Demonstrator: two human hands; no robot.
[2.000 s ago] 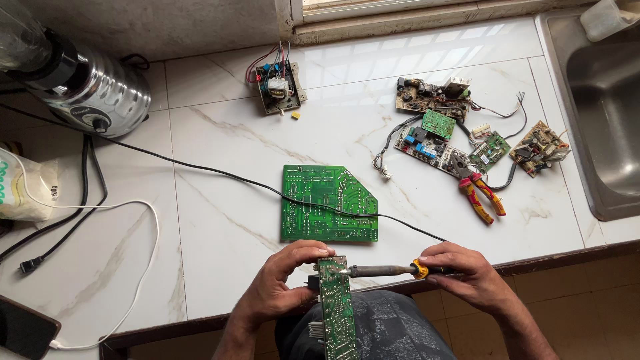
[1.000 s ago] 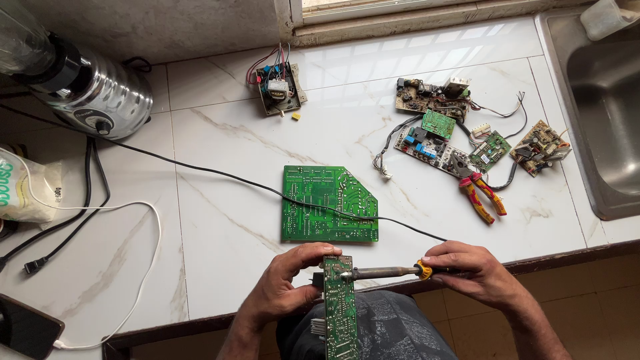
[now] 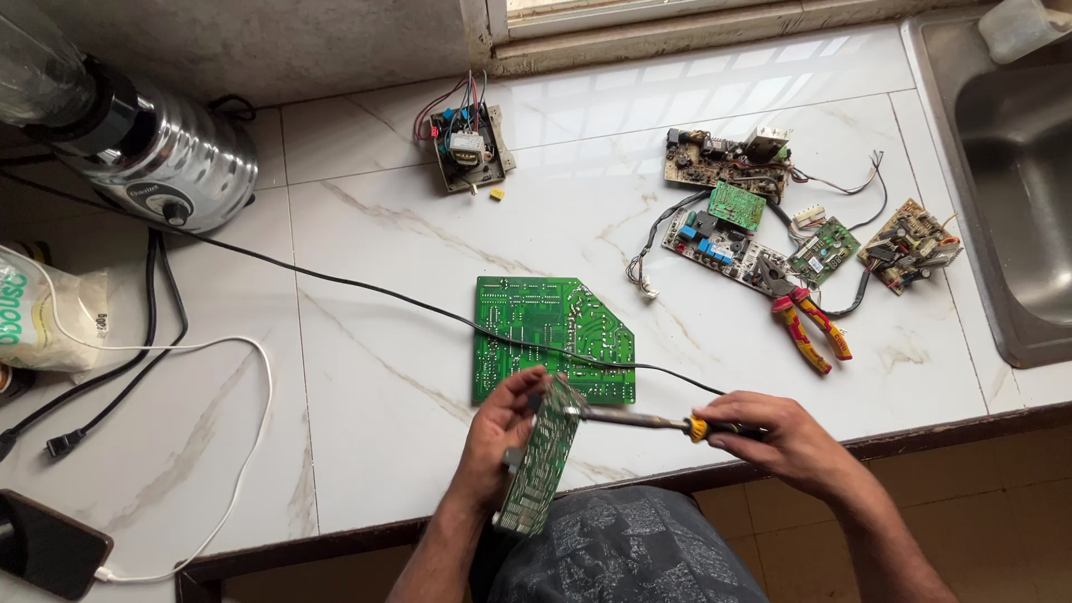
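My left hand (image 3: 494, 444) grips a narrow green circuit board (image 3: 543, 469), tilted and slightly blurred, over the counter's front edge. My right hand (image 3: 779, 431) holds a soldering iron (image 3: 641, 419) by its dark handle with a yellow collar. The iron's tip points left and meets or nearly meets the board's upper right edge; blur hides whether they touch. Just beyond my hands, a larger green circuit board (image 3: 536, 306) with one cut corner lies flat on the counter. A black cord (image 3: 402, 295) runs across it toward my right hand.
Pliers (image 3: 800, 314) with red and yellow handles lie by several circuit boards (image 3: 724, 163) and wires at the right, near a steel sink (image 3: 930, 209). Farther back sits a board with a transformer (image 3: 467, 149). A blender (image 3: 180, 167), plug (image 3: 63, 444), plastic bag (image 3: 50, 310) and phone (image 3: 50, 544) are at the left.
The narrow board has gone from nearly upright in view to slanted, its lower end swung left. My left hand has turned with it, and the iron's tip stays by its upper end.
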